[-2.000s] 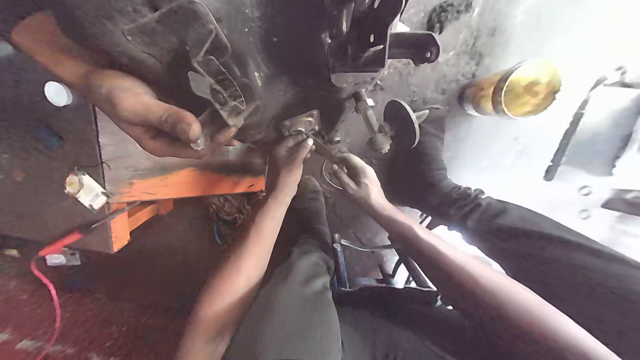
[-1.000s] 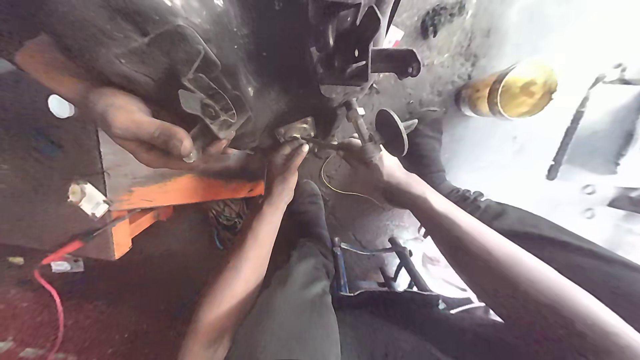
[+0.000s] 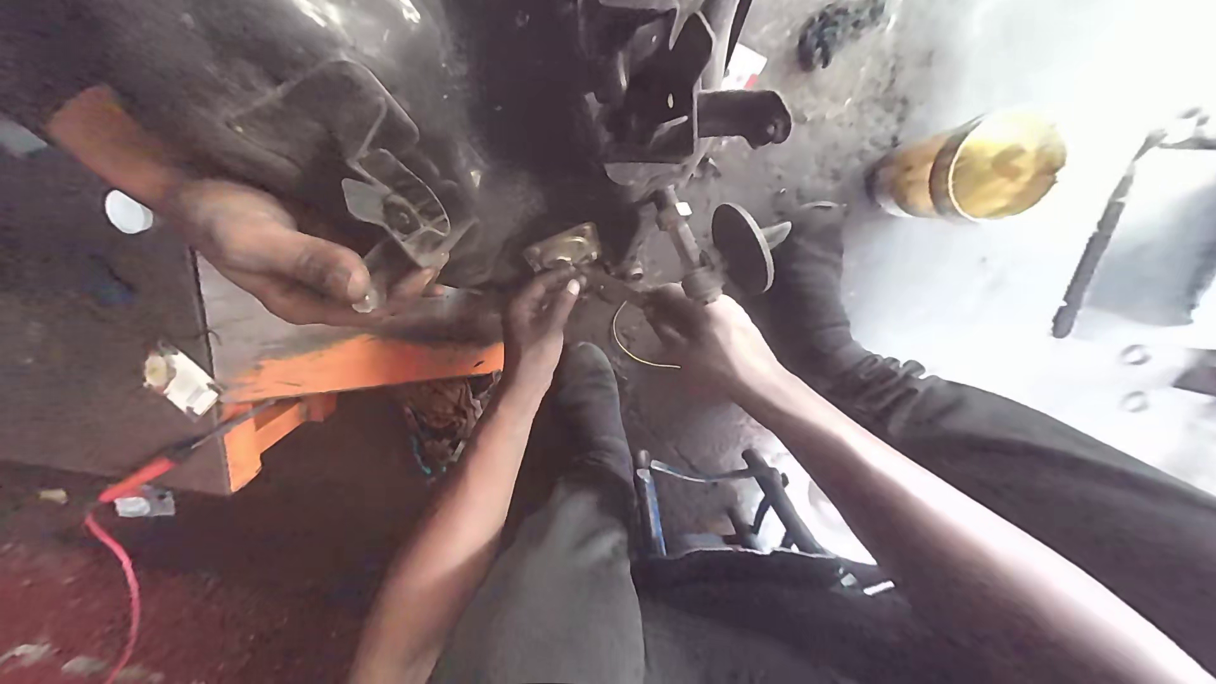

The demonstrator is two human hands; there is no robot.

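Observation:
My left hand (image 3: 541,318) is at a small metal fitting (image 3: 565,249) low on a dark housing, its thumb and fingers pinched close to the fitting. My right hand (image 3: 698,328) is closed around a dark narrow tool (image 3: 613,285) whose far end meets my left fingertips; its exact kind cannot be told. A thin yellowish wire (image 3: 632,351) curves below, between my hands. Just above my right hand a metal rod with a nut (image 3: 679,233) hangs beside a round disc (image 3: 743,247). Dark metal brackets (image 3: 655,104) rise above.
Another person's hand (image 3: 275,252) reaches in from the left, near a dark bracket. Under it is a bench with an orange metal edge (image 3: 380,366). A red cable (image 3: 128,579) lies lower left. A yellow can (image 3: 988,166) stands at right. A metal frame (image 3: 750,475) is below my right arm.
My right hand has shifted and turned around the tool beside my left hand. My left hand stays at the fitting. The other person's hand stays at the left.

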